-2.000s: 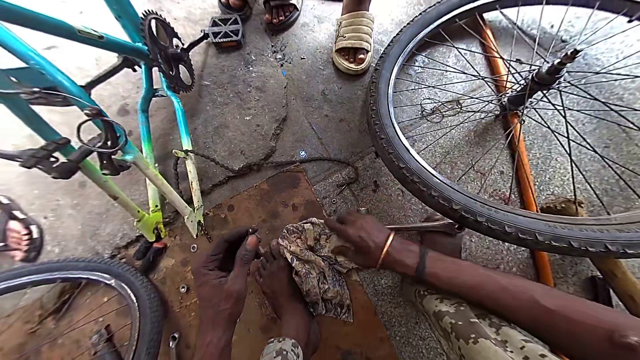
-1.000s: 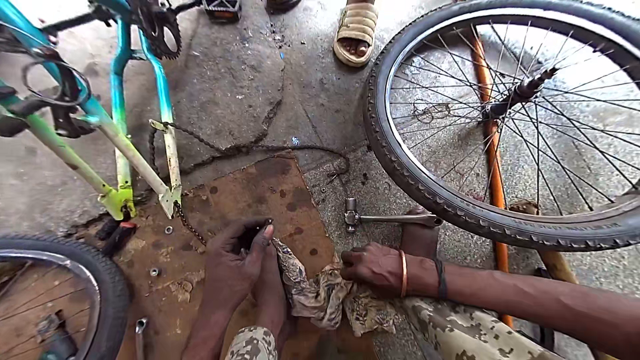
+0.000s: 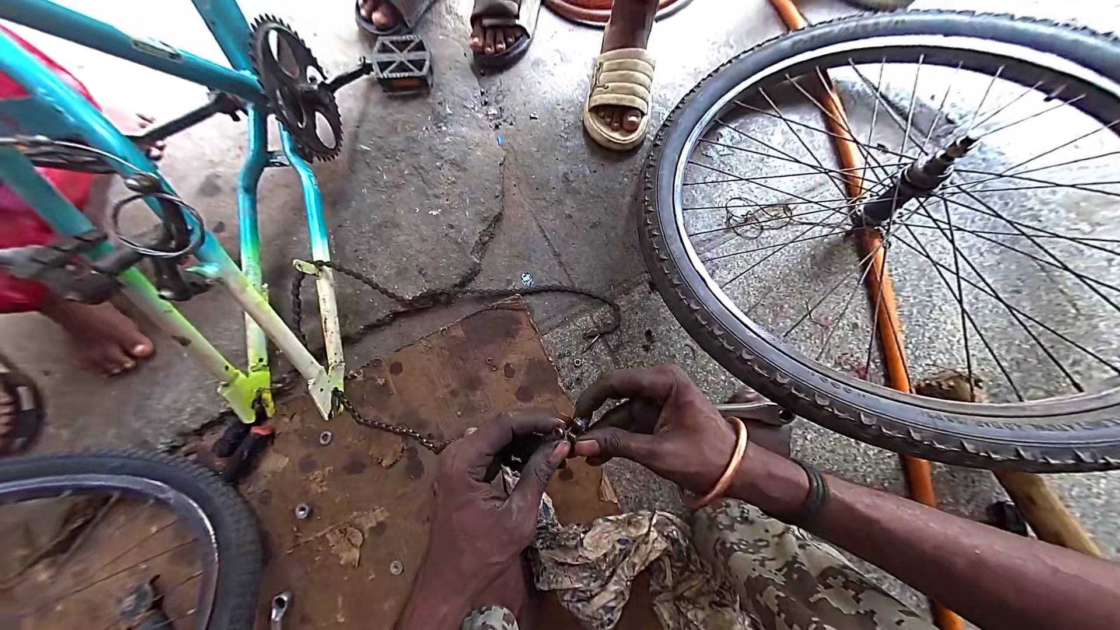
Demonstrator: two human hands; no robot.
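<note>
My left hand [image 3: 503, 477] pinches a small dark metal part between thumb and forefinger, above a stained cardboard sheet [image 3: 472, 359]. Meeting it from the right, my right hand [image 3: 656, 424] holds a small shiny metal piece [image 3: 577, 426] at its fingertips, touching or nearly touching the left one's part. A crumpled patterned rag [image 3: 604, 560] lies below both hands. To the left stands a teal and yellow-green bicycle frame [image 3: 289, 337], with a bicycle chain [image 3: 394, 427] trailing from its rear dropout toward my left hand. The exact kind of small parts cannot be told.
A bicycle wheel [image 3: 674, 289] lies at right over an orange tube [image 3: 884, 306]. Another wheel [image 3: 236, 525] is at lower left. Several nuts [image 3: 303, 511] and a wrench end [image 3: 280, 605] lie on the cardboard. Other people's sandalled feet [image 3: 619, 101] stand at the top; a bare foot [image 3: 101, 337] is at left.
My right hand has let go of the rag and moved up and left to meet my left hand. The rag lies loose below them. The hammer seen one second ago is now mostly hidden behind my right hand.
</note>
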